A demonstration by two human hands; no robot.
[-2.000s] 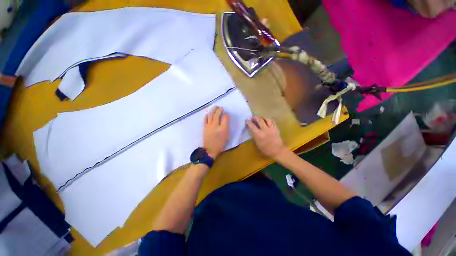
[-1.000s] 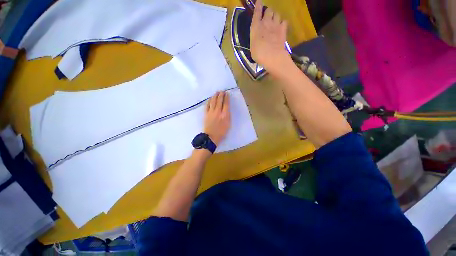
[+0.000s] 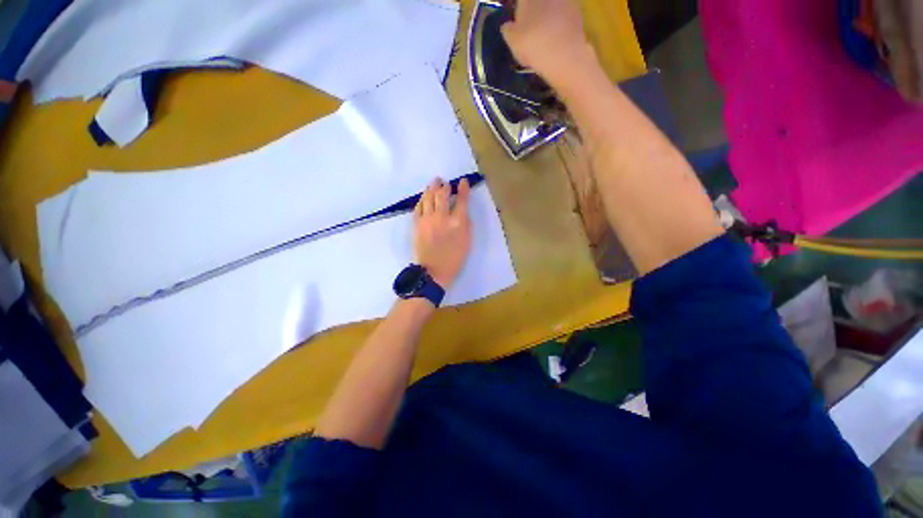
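A large white garment panel (image 3: 233, 218) lies flat in front of me. Its centre seam (image 3: 253, 257) runs from lower left to the right edge, thin and wavy at the left, spread into a dark navy strip near my fingers. My left hand (image 3: 442, 233) lies flat on the panel with its fingertips on the seam's right end. The steam iron (image 3: 503, 86) stands beyond the panel's right edge. My right hand (image 3: 547, 35) is on its handle at the top edge of the picture; the handle is mostly hidden by the hand.
A second white panel (image 3: 273, 38) with a navy-edged flap (image 3: 129, 108) lies at the far side of the yellow table (image 3: 506, 329). White and navy pieces (image 3: 40, 405) are at the left. A blue basket (image 3: 197, 486) is below. Pink fabric (image 3: 810, 132) and a yellow cable are at the right.
My right hand has moved from the panel's edge to the iron's handle. My left fingers have moved up onto the seam, and its right end has opened into a navy strip.
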